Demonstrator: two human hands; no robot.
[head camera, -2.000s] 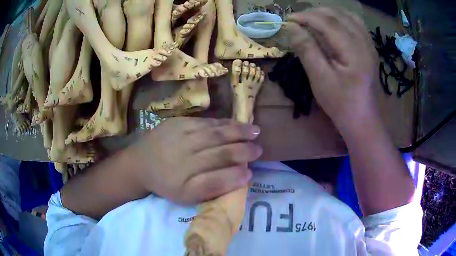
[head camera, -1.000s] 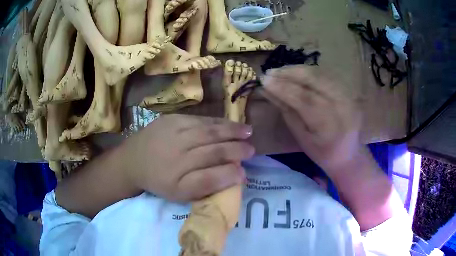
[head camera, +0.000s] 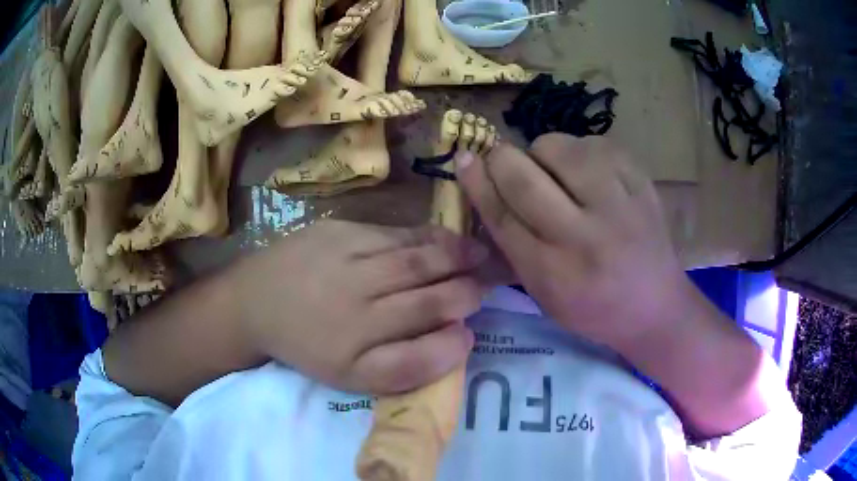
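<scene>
My left hand (head camera: 366, 305) is closed around the tan-yellow model leg (head camera: 409, 423), which points away from me with its toes up. My right hand (head camera: 564, 230) holds a black strap piece (head camera: 432, 168) at the foot, with its fingertips touching the front of the foot by the toes. The strap lies across the foot and sticks out on its left side; the rest is hidden by my fingers. The loose strap heap (head camera: 561, 106) lies beyond my right hand. The white glue dish (head camera: 484, 23) stands at the far side with the glue stick (head camera: 519, 20) resting on it.
Piled model legs (head camera: 211, 103) cover the left of the table. A second strap heap (head camera: 728, 99) lies at the right beside a white scrap (head camera: 762, 73). Clear tape (head camera: 277, 214) shines on the cardboard. A dark cable curves at the right edge.
The glue stick left my right hand and now rests on the dish. My right hand took hold of a strap and moved it left onto the foot. My left hand still holds the leg.
</scene>
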